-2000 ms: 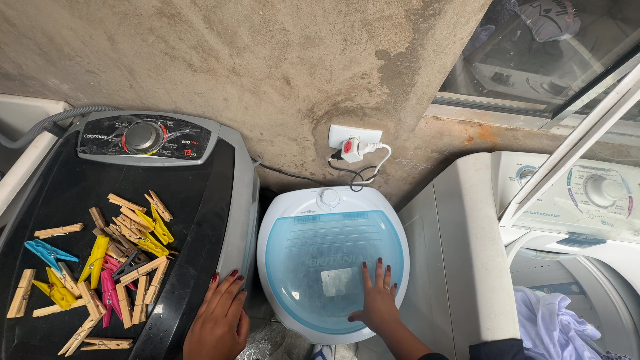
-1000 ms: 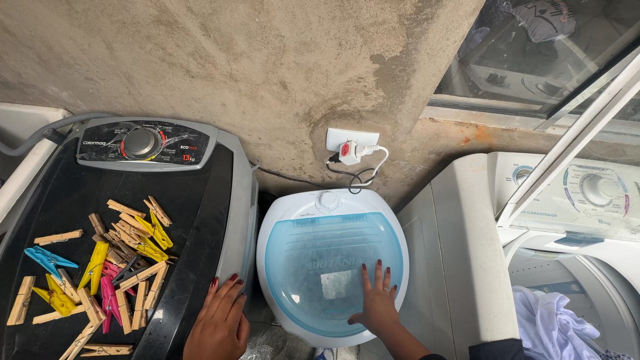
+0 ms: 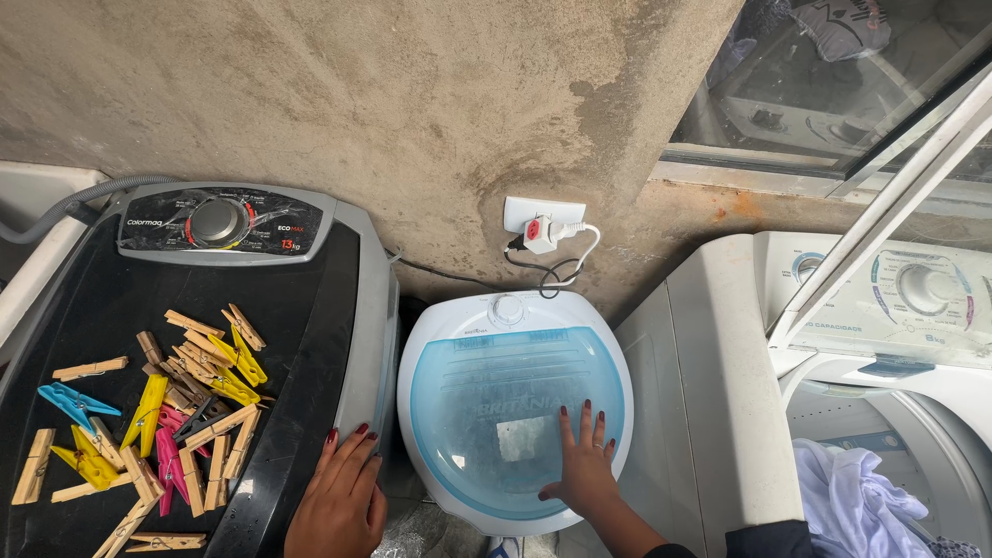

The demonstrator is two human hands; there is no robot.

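Observation:
My right hand rests with spread fingers on the translucent blue lid of a small white Britânia spin dryer or washer. Nothing is held in it. My left hand lies empty, palm down, on the right edge of a black and grey Colormaq washing machine. To the left of that hand, wooden clothespins and yellow, pink, blue and black plastic clothespins lie scattered on the black top. A control knob sits at the back of the small appliance.
A wall outlet holds a plug adapter with cords. At right stands an open white top-load washer with light purple cloth inside. A grey hose runs at the far left, over a white basin. A window is at upper right.

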